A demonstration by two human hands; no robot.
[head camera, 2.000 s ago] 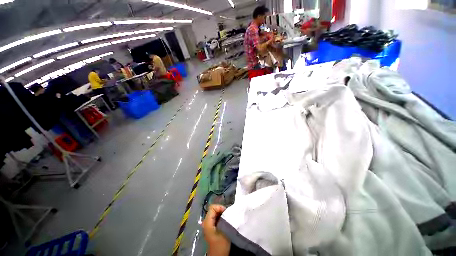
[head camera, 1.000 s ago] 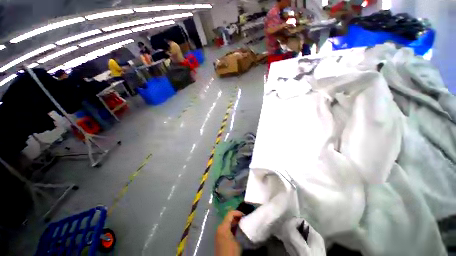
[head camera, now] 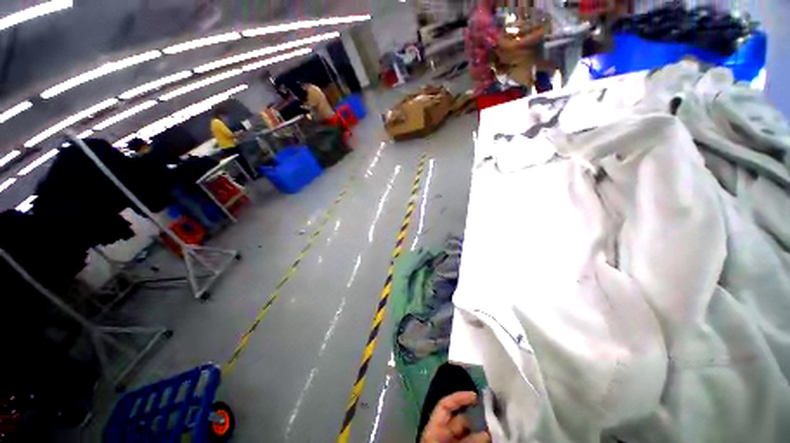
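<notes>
A large off-white knit garment (head camera: 645, 346) lies in folds over the long white table (head camera: 537, 225) and hangs over its near left corner. My left hand (head camera: 455, 419) is bare and cut off by the bottom edge. Its curled fingers are at the garment's hanging edge and close on a dark grey part of it. A black shape, sleeve or cloth, lies just behind the fingers; I cannot tell which. My right hand is not in view.
A green sack (head camera: 416, 298) with grey-blue pieces lies on the floor left of the table. A blue cart (head camera: 165, 407) stands at lower left. Blue bins, a carton (head camera: 417, 114) and several people are farther back. Yellow-black tape (head camera: 381, 311) runs along the aisle.
The view has shifted. The gloved right hand with a small dark tool, seen a second ago, has gone out of sight. My left hand is lower, and the raised garment edge has dropped.
</notes>
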